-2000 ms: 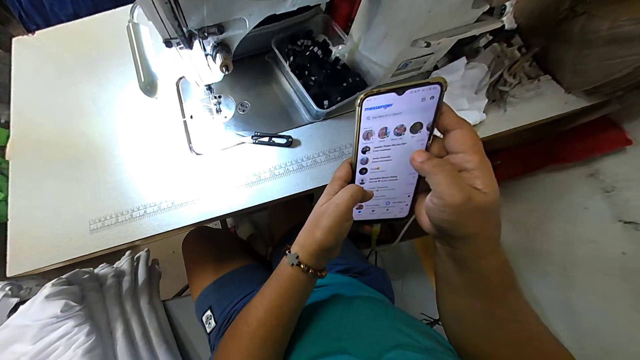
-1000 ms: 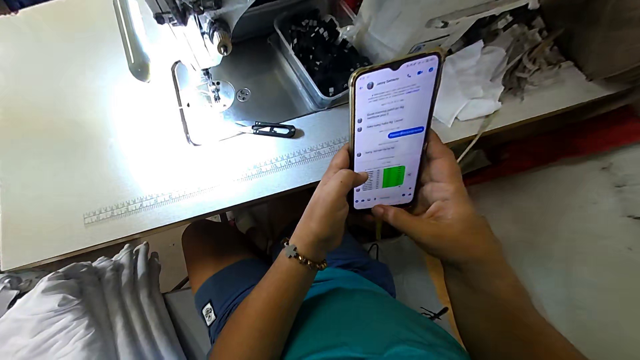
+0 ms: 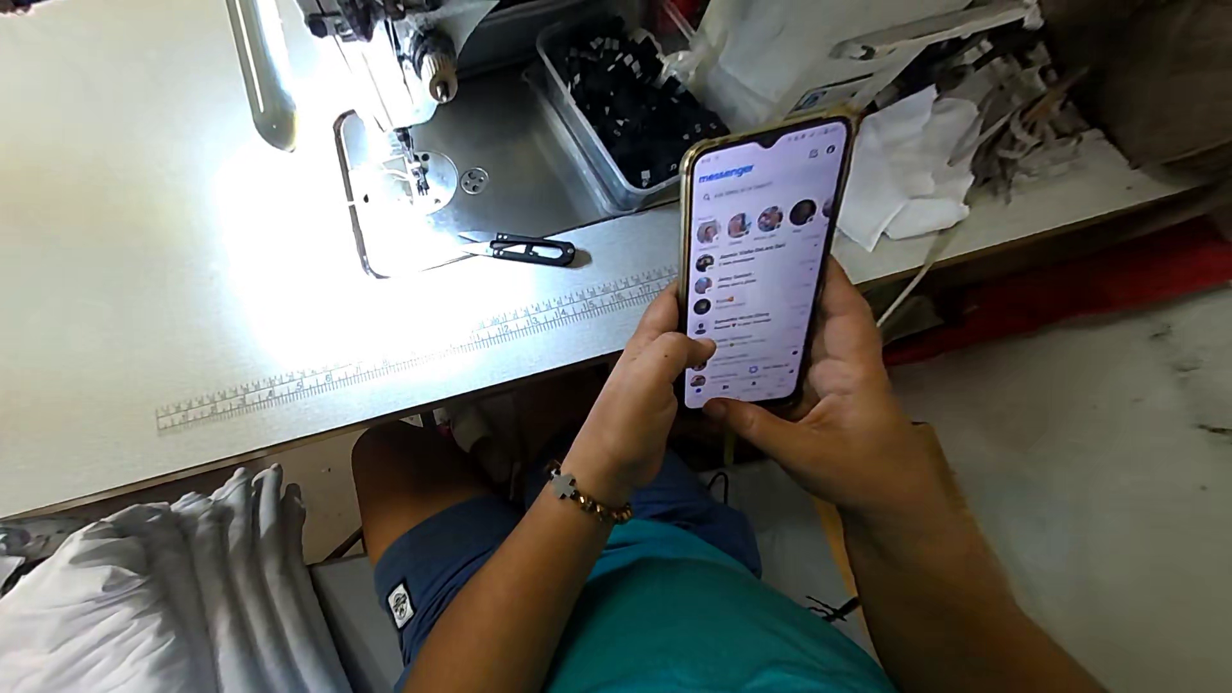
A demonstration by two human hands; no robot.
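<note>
A smartphone (image 3: 760, 279) in a gold-edged case is held upright between both hands, its lit screen showing a list with round pictures. My left hand (image 3: 640, 399) grips its lower left edge, the thumb over the screen. Around the lower right side and bottom edge wraps my right hand (image 3: 837, 414), its thumb at the bottom of the screen. Left of the phone, thread snips (image 3: 532, 249) with a black handle lie on the white sewing table (image 3: 96, 289). Behind them stands the lit needle area of a sewing machine (image 3: 420, 168).
A clear plastic bin (image 3: 616, 197) of small black pieces sits beside the machine. A ruler scale (image 3: 414, 361) runs along the table's front edge. White cloth scraps (image 3: 910, 173) lie at the right, and pale folded fabric (image 3: 192, 587) is piled at the lower left.
The phone screen has changed from a conversation one second ago back to a list like the one seen two seconds ago. Both hands still hold the phone.
</note>
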